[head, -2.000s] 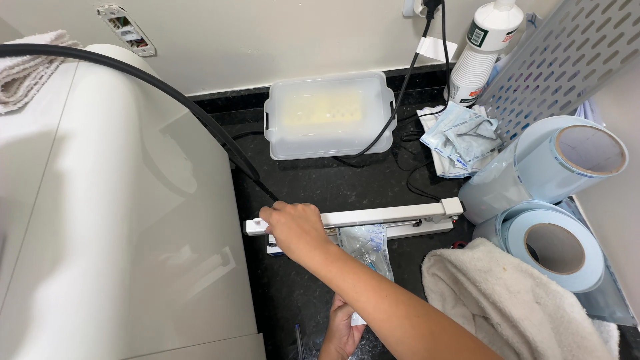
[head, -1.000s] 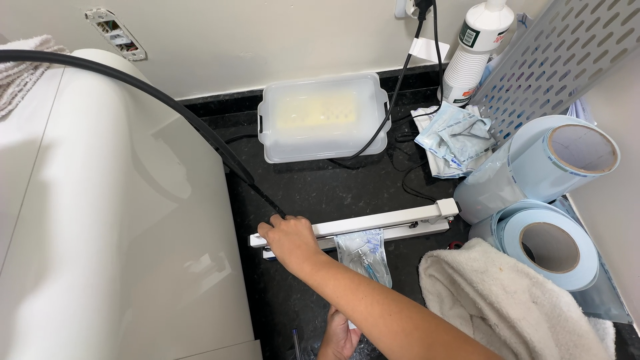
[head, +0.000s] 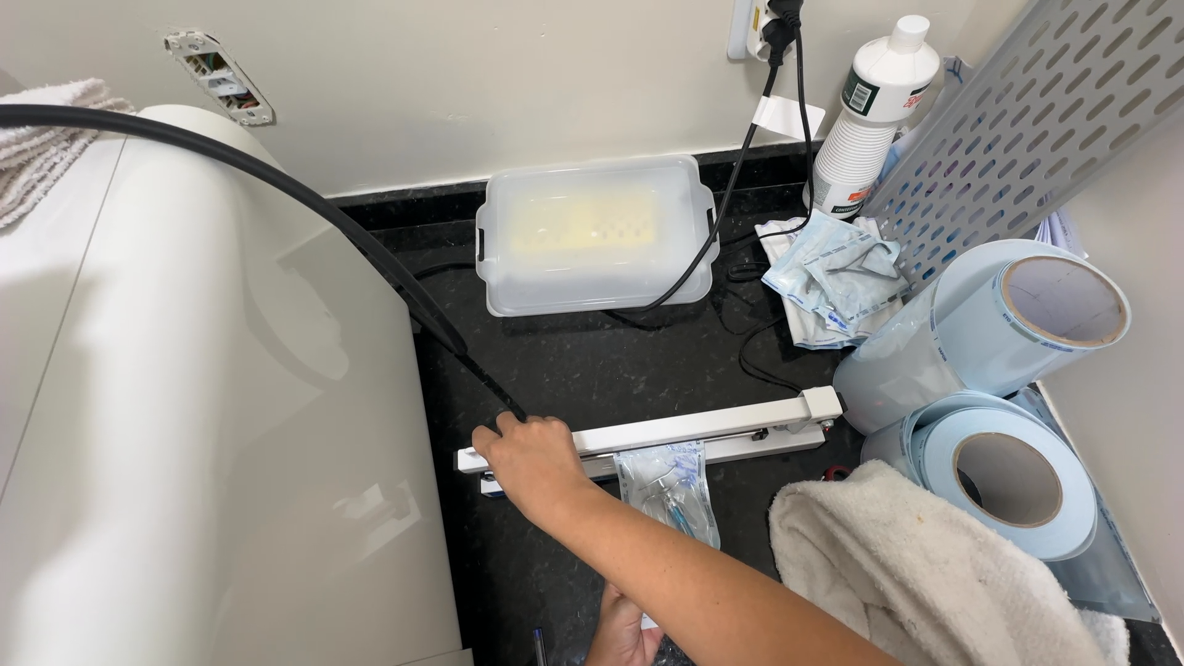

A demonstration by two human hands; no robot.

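Observation:
A white bar heat sealer (head: 694, 426) lies across the dark counter. My right hand (head: 532, 462) presses over the left end of its upper arm, fingers curled round it. A clear-fronted sterilization pouch (head: 668, 495) with slender instruments inside has its upper edge between the sealer's bars. Below my right forearm, my left hand (head: 624, 634) has its fingers on a pale piece of film. The forearm hides whether that film belongs to the same pouch.
Behind sits a lidded translucent plastic box (head: 597, 277), crossed by a black cable. To the right are used pouches (head: 837, 277), a white bottle (head: 888, 74), pouch-film rolls (head: 994, 472) and a beige towel (head: 916, 555). A rounded white appliance (head: 231, 416) fills the left; a pen (head: 539, 645) lies at the bottom.

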